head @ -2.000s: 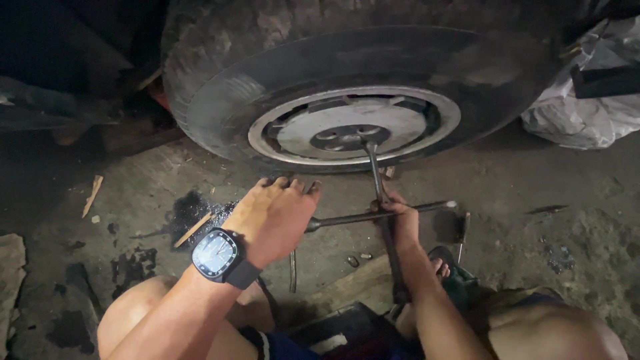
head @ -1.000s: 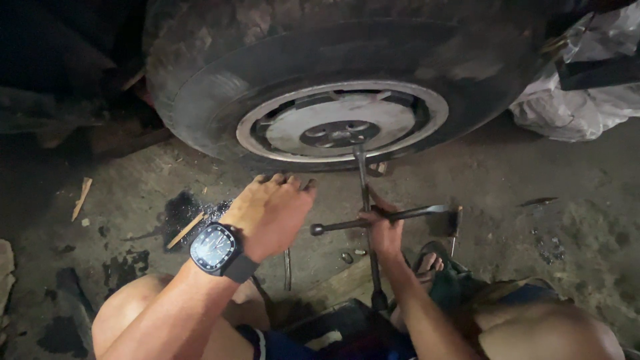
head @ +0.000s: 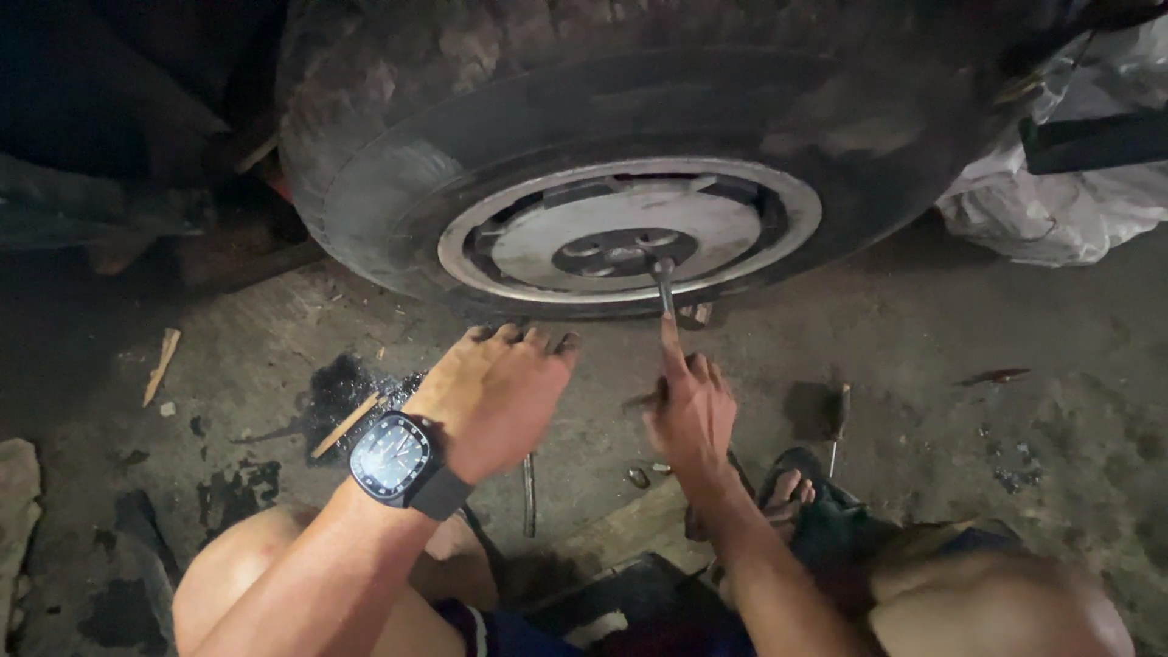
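A four-way lug wrench (head: pixel 665 287) has one socket end at the dark hub of a car wheel (head: pixel 620 233), low on its right side. My right hand (head: pixel 693 411) grips the wrench, with the index finger laid along its shank; the hand hides most of the cross, and the side arms barely show. My left hand (head: pixel 497 392), with a smartwatch (head: pixel 392 459) on its wrist, hangs palm down in front of the tire (head: pixel 401 201). It holds nothing that shows, and its dark-stained fingertips are slightly bent.
On the concrete floor lie a screwdriver (head: pixel 839 429), a metal rod (head: pixel 529 495), small metal nuts (head: pixel 638 476) and wood strips (head: pixel 347 424). A wooden board (head: pixel 630 525) lies between my feet. A white plastic sack (head: pixel 1040 205) stands at the right behind a dark bar.
The lug wrench has turned: its cross arms stood out wide to both sides earlier and are now mostly hidden. My right index finger now points along the shank. My left hand has hardly moved.
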